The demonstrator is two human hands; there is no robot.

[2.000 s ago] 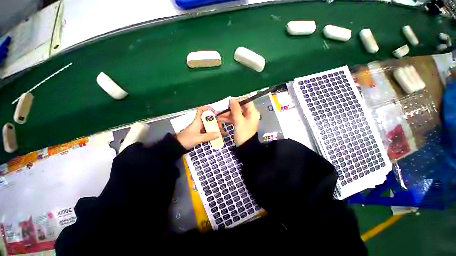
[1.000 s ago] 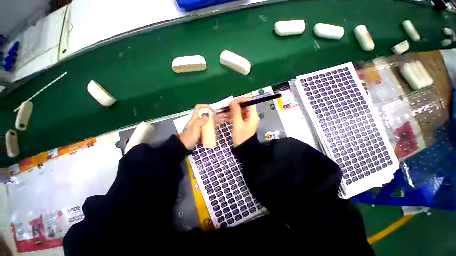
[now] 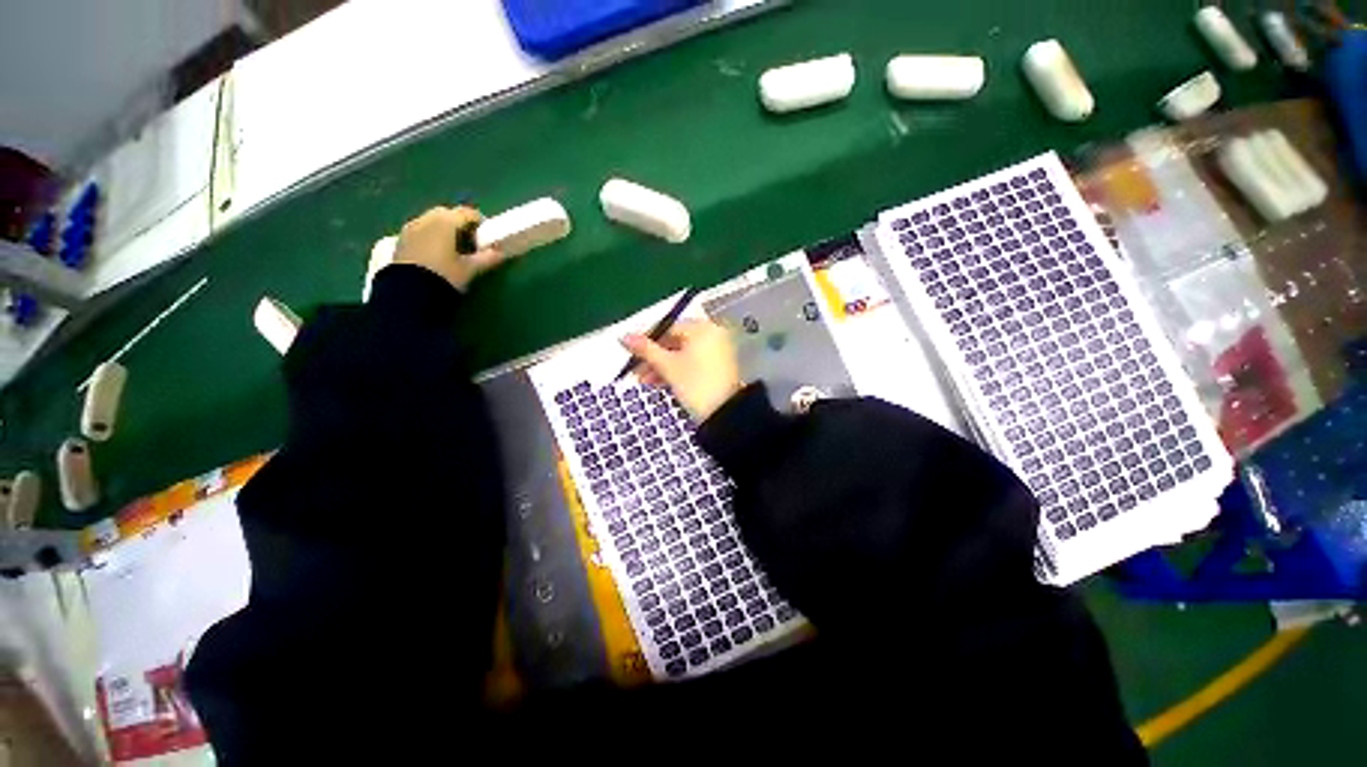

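Note:
My left hand (image 3: pixel 438 244) is over the green belt, its fingers and thumb closed around the left end of a cream plastic housing (image 3: pixel 525 226). Another housing (image 3: pixel 379 267) shows partly behind that hand. My right hand (image 3: pixel 690 364) grips the thin dark tweezers (image 3: pixel 655 334). Their lower tip is at the top edge of the label grid on the sheet in use (image 3: pixel 667 525). Whether a label is on the tip cannot be told. The grey work plate (image 3: pixel 772 337) shows beside and under the sheet.
More housings lie spaced along the green belt (image 3: pixel 720 143). Spare label sheets (image 3: pixel 1049 360) are stacked to the right. Clear plastic film (image 3: pixel 1199 285) covers the right bench. Beyond the belt is a blue tray (image 3: pixel 592 18). A thin white strip (image 3: pixel 146 333) lies on the belt's left.
My left hand has moved from over the label sheet to the belt and closed on a different housing. My right hand has moved slightly down-left, with the tweezers now angled down. Belt housings have shifted left.

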